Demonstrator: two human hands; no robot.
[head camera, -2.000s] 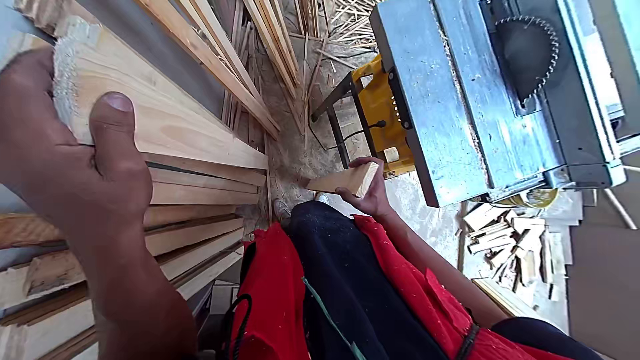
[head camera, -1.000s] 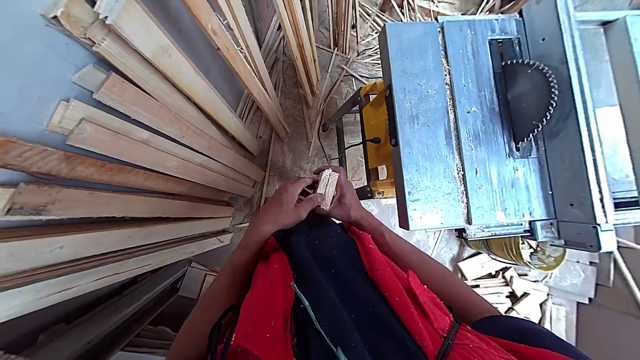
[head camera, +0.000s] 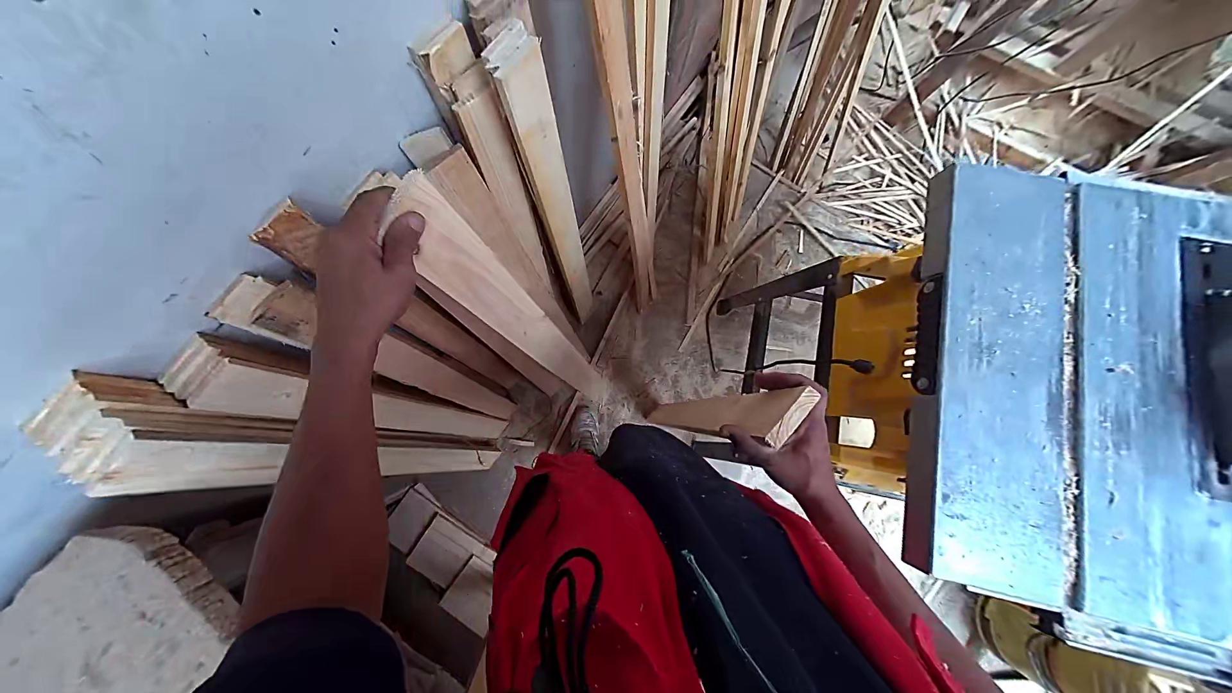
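My left hand (head camera: 371, 265) grips the upper end of a pale wooden board (head camera: 496, 289), one of the boards leaning against the wall; the thumb lies on its face and the fingers are partly hidden behind the edge. The board slants down to the floor near my feet. My right hand (head camera: 794, 443) is closed around the upper end of another wooden board (head camera: 731, 414), whose end grain faces up towards me. Its lower end points to the floor, left of the table saw's stand.
More boards (head camera: 289, 395) fan out along the pale wall (head camera: 192, 115). Thin strips (head camera: 736, 115) stand and lie at the top. A table saw (head camera: 1011, 385) with a yellow body and a dark-legged stand is at right, a cable beside it. Wood blocks (head camera: 443, 549) lie lower left.
A second ago both hands were together at one piece of wood in front of me. My left hand has since moved away to a leaning board. The view has swung left.
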